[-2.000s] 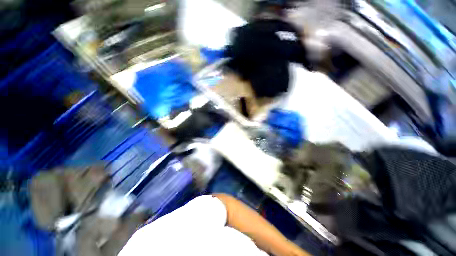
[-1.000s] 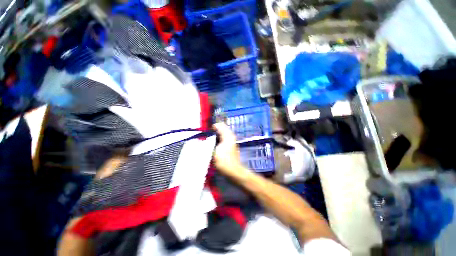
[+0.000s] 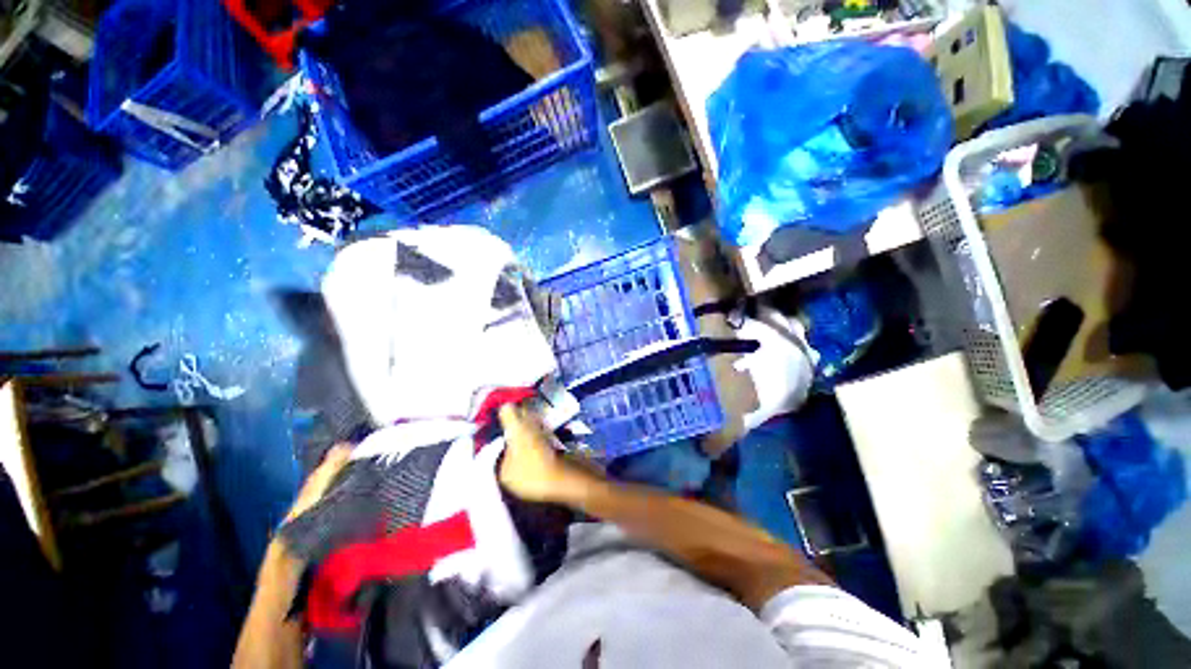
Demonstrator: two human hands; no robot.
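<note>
A bulky garment bundle (image 3: 431, 327) of white, speckled grey and bright red parts is held in front of my body, above the floor. My right hand (image 3: 533, 457) grips its right side by a red and white part. My left hand (image 3: 334, 473) is at its left side, with the fingers partly hidden by the cloth. A dark tie strip (image 3: 666, 356) extends right from the bundle across a blue crate (image 3: 630, 301).
A large blue crate (image 3: 477, 154) with dark cloth stands ahead. Black-and-white offcuts (image 3: 311, 196) lie on the floor. A blue plastic bag (image 3: 829, 131), a white basket (image 3: 982, 281) and a person's dark-haired head (image 3: 1156, 248) are at right. A wooden rack (image 3: 111, 484) is at left.
The view has turned and steadied. Since one second ago, the bundle's upper part has come down and gathered, and my right hand has moved slightly left and lower with it.
</note>
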